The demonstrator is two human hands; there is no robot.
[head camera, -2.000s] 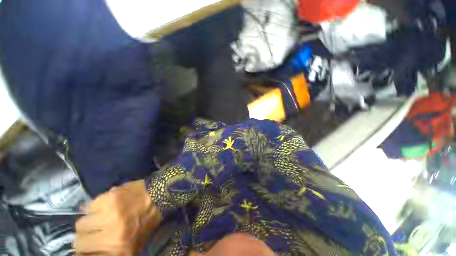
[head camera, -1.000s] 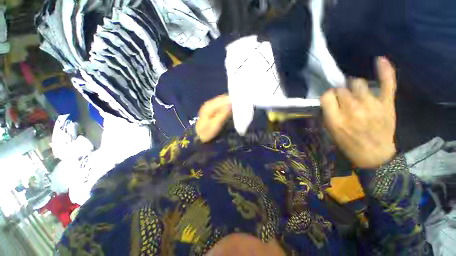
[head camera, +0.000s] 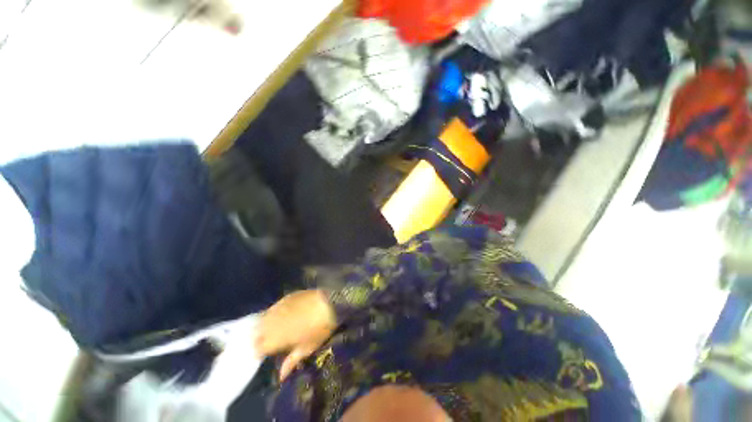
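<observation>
A navy quilted panel (head camera: 140, 239) lies at the left, partly on the white table (head camera: 74, 91), with its lower part hanging towards my lap. A pale strip runs along its lower edge to a blurred white cloth piece (head camera: 235, 367). My right hand (head camera: 297, 330) is low, left of centre, with its fingers closed on the end of this pale cloth; blur hides the exact grip. My left hand is not in view.
A wooden table edge (head camera: 276, 78) runs diagonally. Beyond my sleeve are a yellow-orange box (head camera: 425, 198) with a dark band, crumpled gridded grey cloth (head camera: 371, 82) and a red bag (head camera: 420, 16). Red and dark cloth (head camera: 705, 124) lies at the far right.
The view has swung to my right side. The white gridded piece earlier between both hands is no longer spread in front, and my left hand has left the picture.
</observation>
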